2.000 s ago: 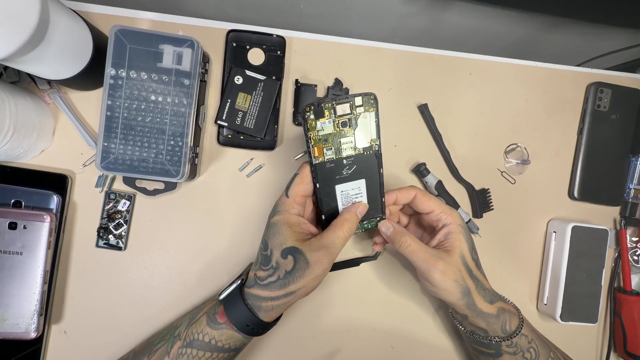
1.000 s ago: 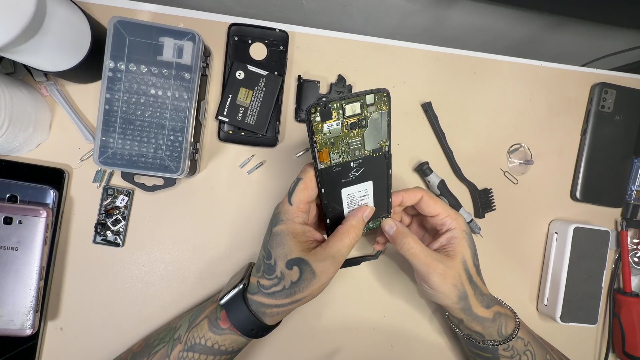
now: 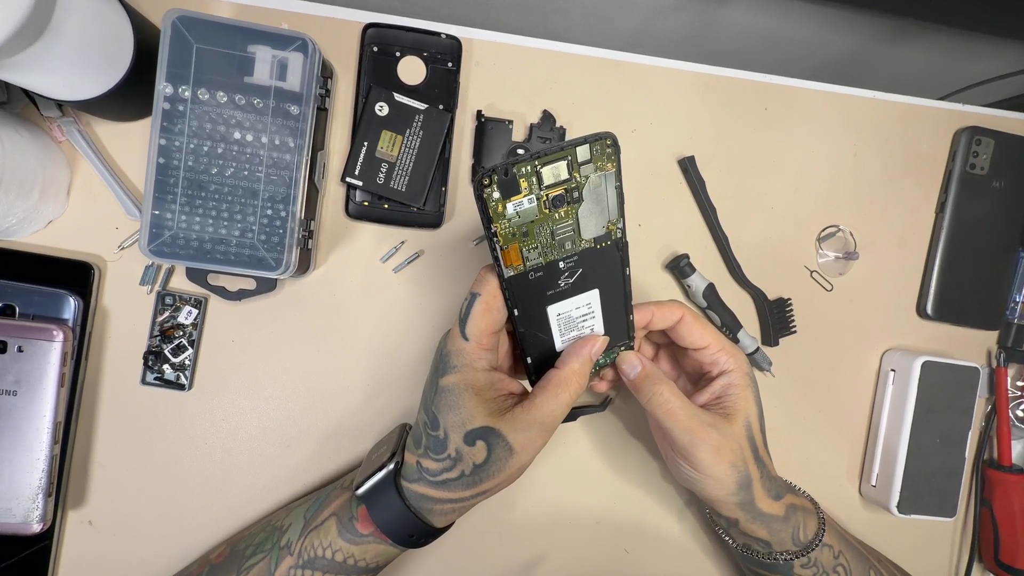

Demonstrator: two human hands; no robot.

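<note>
My left hand (image 3: 496, 392) grips an opened smartphone (image 3: 524, 312) by its lower left side, thumb across its lower face by the white label. The phone leans slightly, its green main circuit board (image 3: 560, 204) bare at the top and its black battery bay below. At the bottom end, a small green circuit board (image 3: 606, 359) shows between my thumbs. My right hand (image 3: 688, 384) pinches the phone's lower right corner with thumb and index finger; whether it holds the small board or the frame is hidden. A black curved plastic part (image 3: 588, 410) lies under the phone's bottom end.
Left are a screwdriver bit case (image 3: 228, 152), a small parts tray (image 3: 173, 340) and stacked phones (image 3: 32, 424). A back cover (image 3: 376, 56) bears a battery (image 3: 396, 146). Right are a precision screwdriver (image 3: 712, 304), a black brush (image 3: 724, 232), another phone (image 3: 972, 232) and a white-and-grey box (image 3: 920, 436).
The phone has tilted a little in my left hand compared with two seconds ago. Both hands keep their hold at its lower end.
</note>
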